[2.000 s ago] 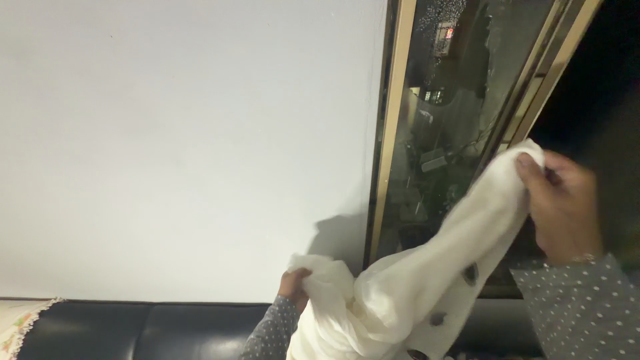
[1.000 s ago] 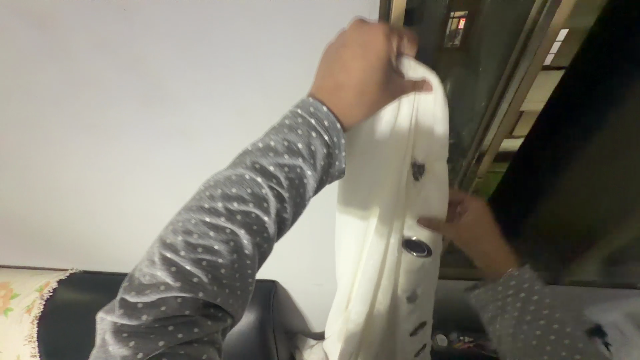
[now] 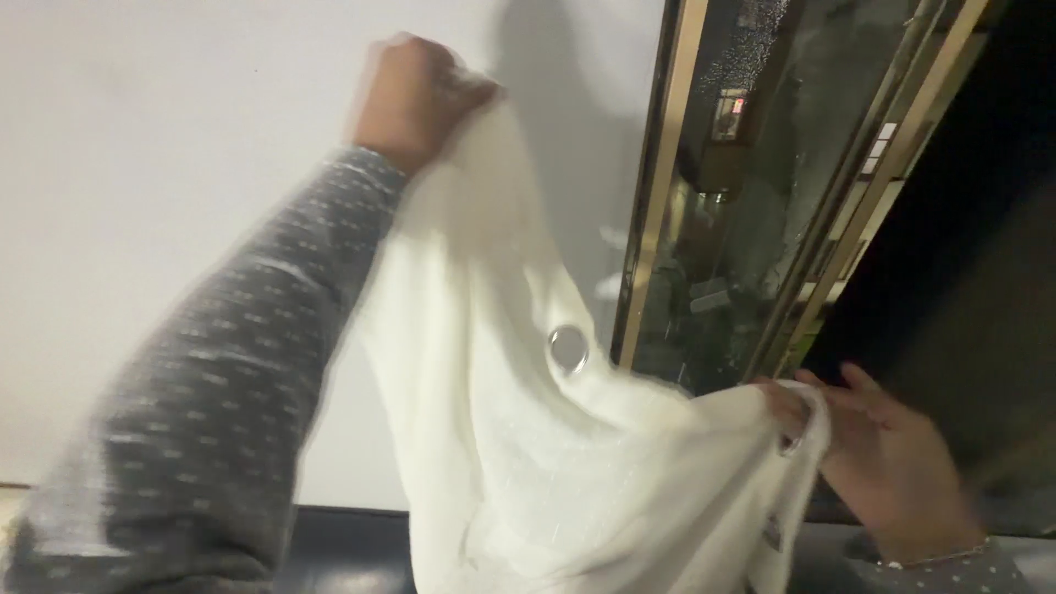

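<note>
A white grommet curtain point(image 3: 528, 462) hangs in folds between my hands. My left hand point(image 3: 421, 103), raised high against the wall and blurred, grips its upper corner. Lower at the right, my right hand point(image 3: 891, 454) is at the curtain's edge, with some fingers behind the cloth near a metal grommet point(image 3: 794, 437); its thumb and fingers look partly spread. Another round metal grommet point(image 3: 568, 350) shows on the cloth between the hands. Both sleeves are grey with white dots.
A white wall point(image 3: 206, 107) is behind the left arm. A window with a gold-coloured frame point(image 3: 660, 190) stands at the right, dark glass beside it. The black padded top of what looks like a sofa point(image 3: 351, 549) runs below the wall.
My left hand has moved left, away from the window frame, with the curtain's corner. The curtain, bunched upright a second ago, is now spread wider between both hands.
</note>
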